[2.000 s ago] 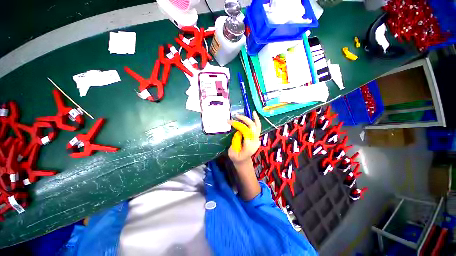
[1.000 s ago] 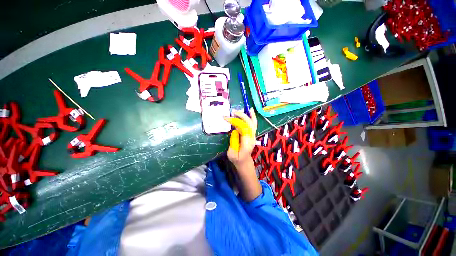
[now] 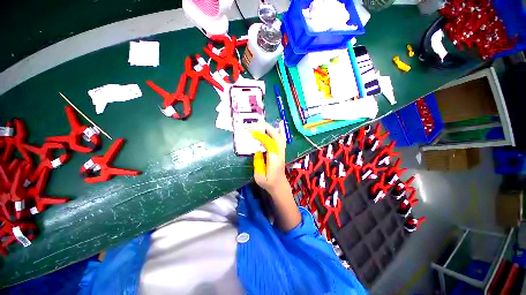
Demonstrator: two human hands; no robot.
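A smartphone (image 3: pixel 244 109) with a lit white-pink screen lies on crumpled white paper on the green bench. My right hand (image 3: pixel 270 155), with yellow finger cots on some fingers, reaches over the phone's lower right part. A fingertip is over the screen; whether it touches cannot be told. The hand holds nothing, its fingers partly spread. A blue pen (image 3: pixel 282 115) lies just right of the phone. My left hand is not in view.
Red clamps lie on the bench (image 3: pixel 124 199) at the left (image 3: pixel 17 184) and behind the phone. A bottle (image 3: pixel 261 55), teal document tray (image 3: pixel 337 125) and blue bin (image 3: pixel 323 39) stand behind. A black grid tray (image 3: pixel 369 230) with red clamps is at the right.
My right hand has moved left and a little up, from the phone's lower right edge to over its screen. The bench things show no clear change.
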